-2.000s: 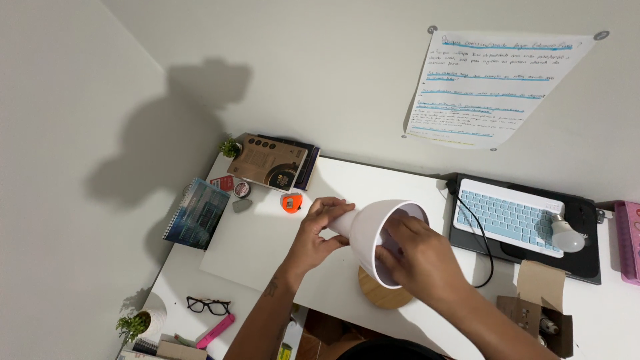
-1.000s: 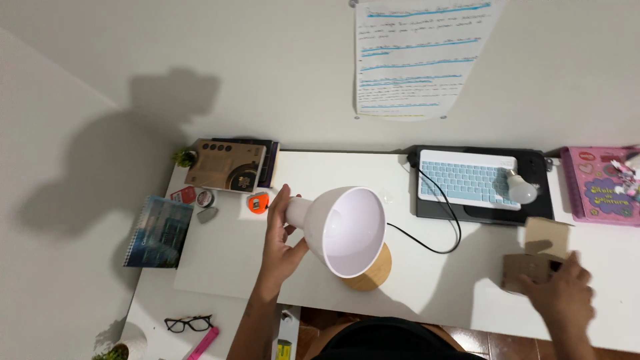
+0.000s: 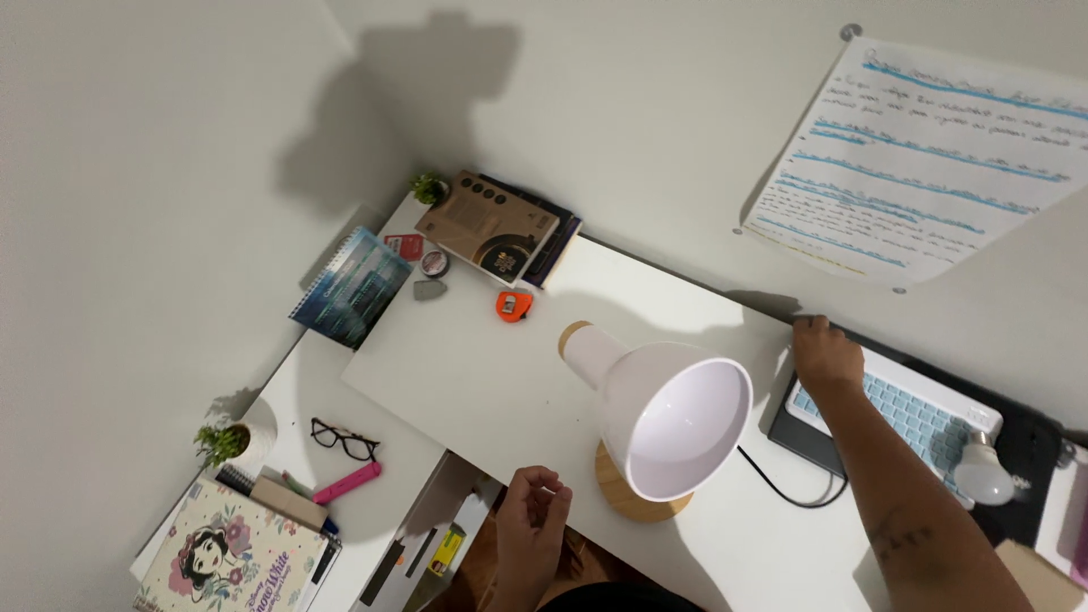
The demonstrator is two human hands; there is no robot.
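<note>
A white desk lamp [image 3: 680,416] with a round wooden base [image 3: 637,493] stands on the desk, its wide shade facing up and toward me; no bulb shows inside. My left hand [image 3: 534,518] hovers at the desk's front edge, left of the base, fingers loosely curled with nothing seen in them. My right hand [image 3: 826,355] reaches to the back, at the upper left corner of the keyboard [image 3: 914,412]; its fingers are bent down and what they touch is hidden. A light bulb [image 3: 984,476] lies on the keyboard's right end. A black cable [image 3: 790,501] curves from behind the shade toward the keyboard.
An orange tape measure [image 3: 513,306], books [image 3: 493,225], a small tin [image 3: 434,263] and a spiral calendar [image 3: 353,285] occupy the back left. Eyeglasses [image 3: 343,439] and a pink marker [image 3: 347,483] lie nearer. An open drawer [image 3: 433,535] is below. A cardboard box flap [image 3: 1041,574] shows at lower right.
My right hand has moved from the cardboard box to the keyboard's back left corner. My left hand has let go of the lamp's neck and dropped to the desk's front edge.
</note>
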